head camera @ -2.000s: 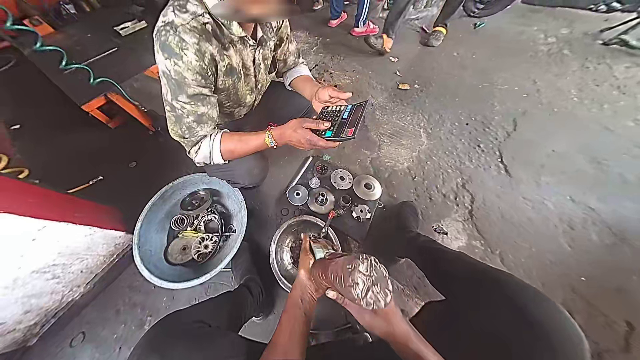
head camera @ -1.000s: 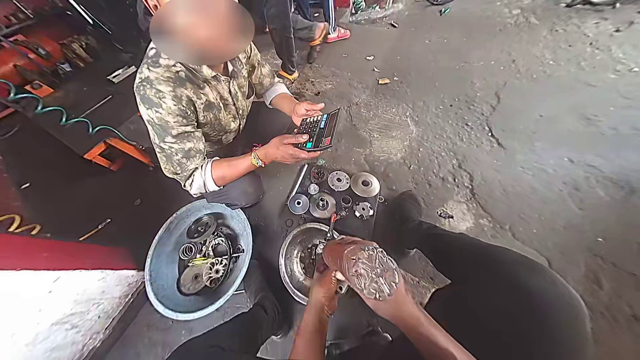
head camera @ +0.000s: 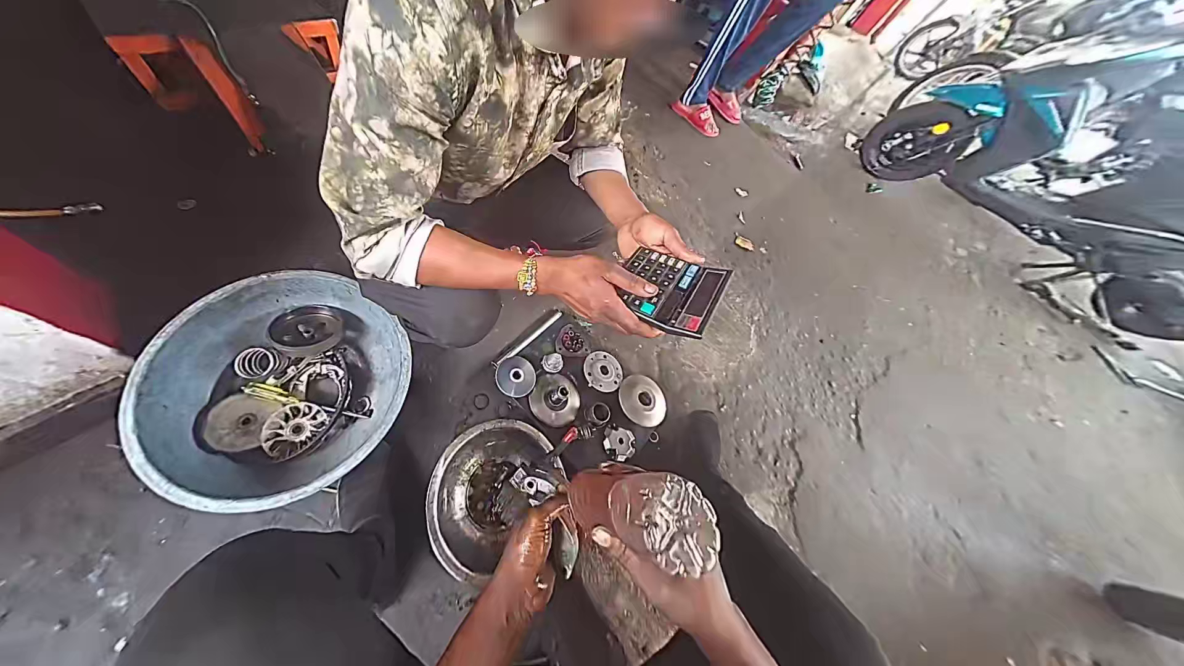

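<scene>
A brown plastic bottle with a ridged clear base (head camera: pixel 666 523) is in my right hand (head camera: pixel 671 587), tilted with its base towards me. At the rim of a steel bowl (head camera: pixel 444 518), my left hand (head camera: pixel 532 550) grips a metal part (head camera: pixel 532 483), whose shape is partly hidden. A red-handled brush (head camera: pixel 564 442) leans at the bowl's far rim. Dark liquid lies in the bowl. Just beyond it, round metal discs (head camera: pixel 642 400), a toothed hub (head camera: pixel 620 442) and several rings and small parts are laid out on a dark mat.
A large grey basin (head camera: pixel 148 407) with a spring, a finned wheel and other parts stands at left. Opposite me a person in a patterned shirt (head camera: pixel 398 139) holds a calculator (head camera: pixel 680 287). Another person's legs (head camera: pixel 731 46) and parked motorcycles (head camera: pixel 1064 157) are at the upper right.
The view has turned, bringing the motorcycles in. My hands stay at the bowl with the bottle still held. The other person still holds the calculator.
</scene>
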